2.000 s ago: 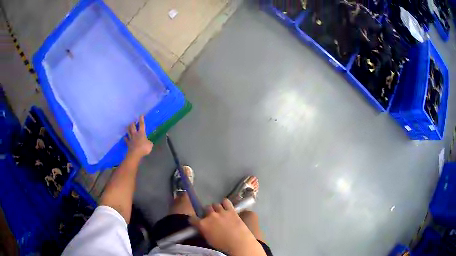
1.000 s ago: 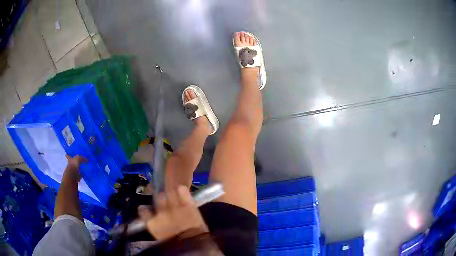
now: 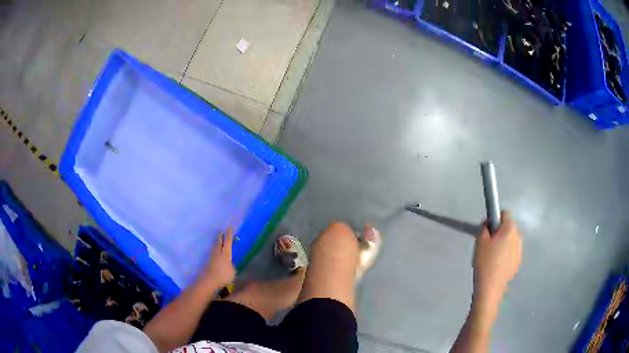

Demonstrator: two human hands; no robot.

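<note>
A stack of blue turnover trays (image 3: pixel 269 207) stands at the left, with green trays (image 3: pixel 301 180) lower down. The top tray has a white tray liner (image 3: pixel 172 158) and one small loose part (image 3: pixel 112 147) near its far left corner. My left hand (image 3: pixel 221 265) rests at the near right edge of the top tray, fingers over the rim and liner; its exact hold is unclear. My right hand (image 3: pixel 498 251) is held out to the right, closed around the pale grey tubular handle (image 3: pixel 490 193) of a pull hook. The hook's thin rod (image 3: pixel 448 221) points left above the floor.
Blue crates heaped with dark figure parts (image 3: pixel 531 48) line the upper right. More crates with dark parts (image 3: pixel 114 279) are at lower left, beside blue trays. Another blue crate (image 3: pixel 610 324) is at lower right. Yellow-black tape (image 3: pixel 27 143) marks the floor at left.
My right hand has moved from in front of my body out to the right with the pull hook. The view has swung back over the tray stack. My left hand is still at the top tray's edge.
</note>
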